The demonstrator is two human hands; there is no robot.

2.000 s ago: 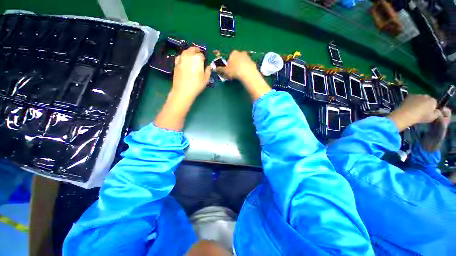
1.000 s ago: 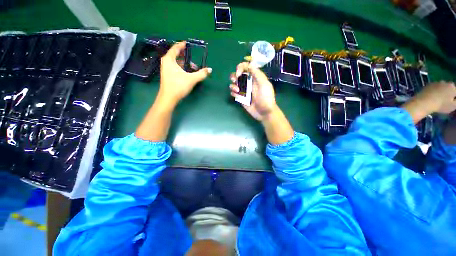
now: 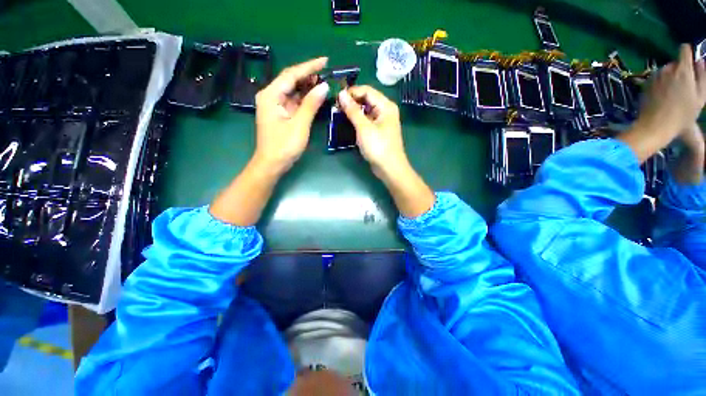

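Note:
My left hand (image 3: 290,108) holds a black housing (image 3: 338,75) by its left end, tilted, above the bench. My right hand (image 3: 371,116) holds an LCD screen module (image 3: 341,133) by its upper end, just below the housing. The screen is dark with a white edge and hangs toward me. The fingertips of both hands are close together and hide where the flex cable meets the housing. Two empty black housings (image 3: 251,73) lie flat to the left of my left hand.
A large shiny black blister tray (image 3: 66,166) is at left on a white liner. A white round cup (image 3: 395,60) stands beside overlapping rows of screen-fitted phones (image 3: 489,87). Single units lie at the far side. A neighbouring person's hands (image 3: 672,97) are at the right.
The screen has moved left, from apart on the right to below the housing. My left hand has raised and tilted the housing. My hands have come together.

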